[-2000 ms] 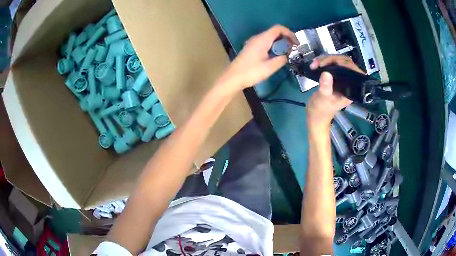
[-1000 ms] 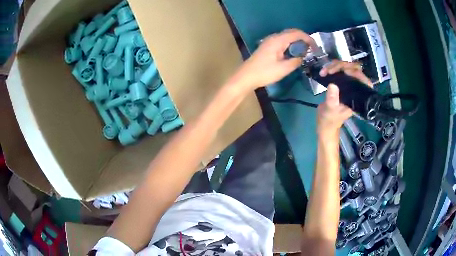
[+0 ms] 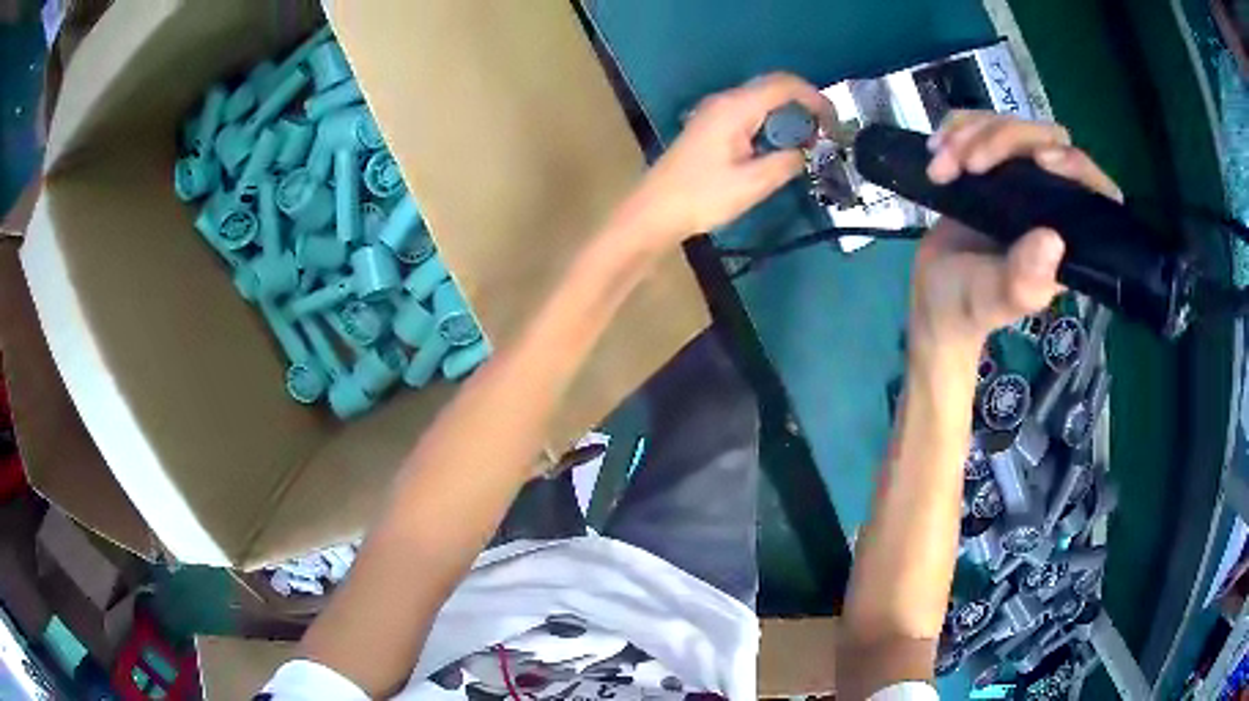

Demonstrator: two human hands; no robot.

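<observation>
My left hand holds a grey handheld fan body by its end, beside the screw feeder. My right hand is wrapped around a thick black electric screwdriver. The screwdriver's front end points left toward the fan body, with a small gap between them. The white and black automatic screw feeder lies on the green bench behind both hands and is partly hidden by them. The far side of the held fan body is hidden.
A large open carton of teal fan bodies stands at the left. Grey fan bodies are piled on the bench at the right, beside my right forearm. A black cord crosses the bench. White pieces lie below the carton.
My right hand has moved right with the screwdriver, pulling its front end away from the fan body. My left hand still holds the fan body near the feeder. The view has shifted slightly.
</observation>
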